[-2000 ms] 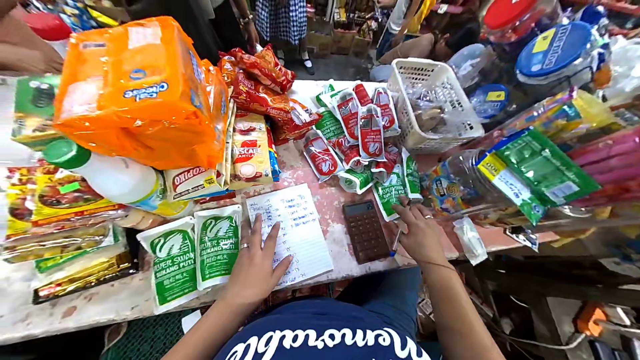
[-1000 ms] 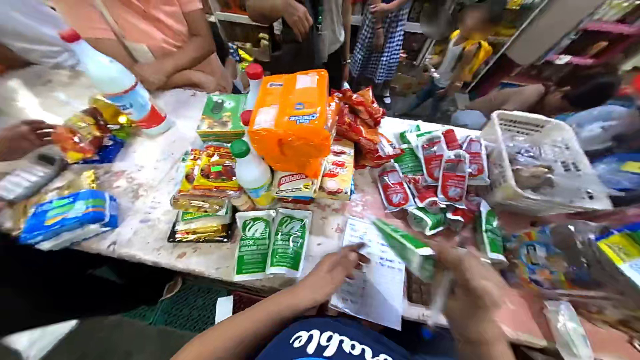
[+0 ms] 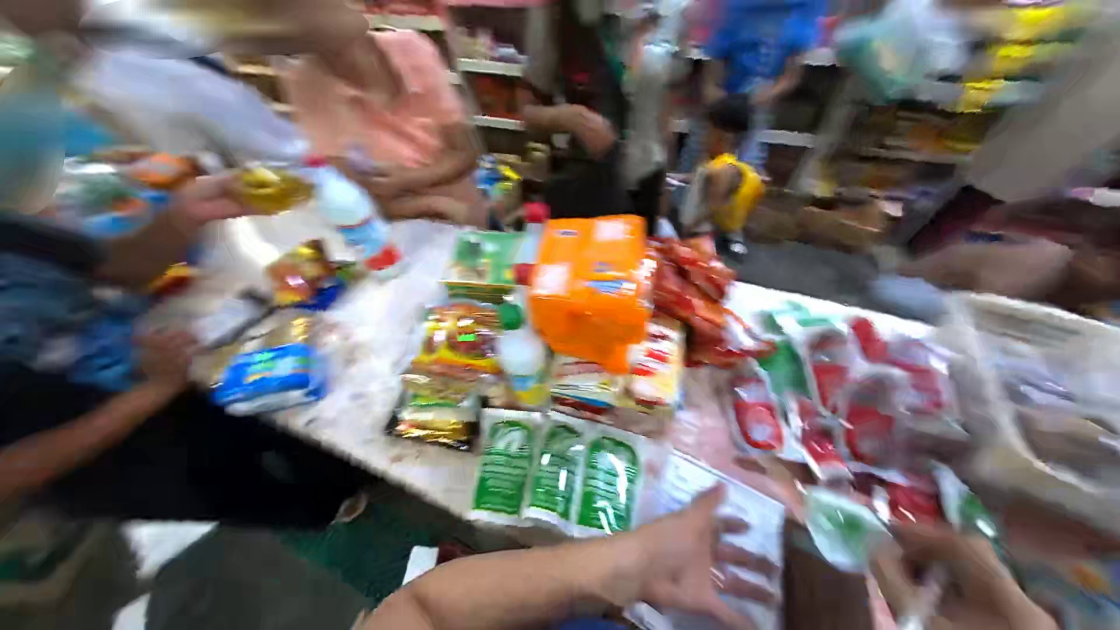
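My left hand (image 3: 691, 556) lies with fingers spread on a sheet of paper with handwriting (image 3: 752, 503). My right hand (image 3: 954, 569), blurred at the lower right, is at a green and clear packet (image 3: 840, 525); whether its fingers grip the packet is unclear. A pen-like thing shows faintly at the fingers. Three green and white pouches (image 3: 560, 472) stand side by side in a row left of the paper. Red and white pouches (image 3: 871, 411) are heaped beyond my right hand. A dark brown thing (image 3: 818, 577), partly hidden, lies between my hands.
Behind the pouches are an orange multipack (image 3: 591, 280), a white bottle with a green cap (image 3: 522, 354) and red packets (image 3: 700, 289). A white plastic basket (image 3: 1006, 367) stands at right. Other people's arms reach over the table's left end, near a blue pack (image 3: 269, 376).
A third green pouch now lies beside the two seen earlier. My right hand, which held a green pouch over the paper, has moved right. The view has swung left and up.
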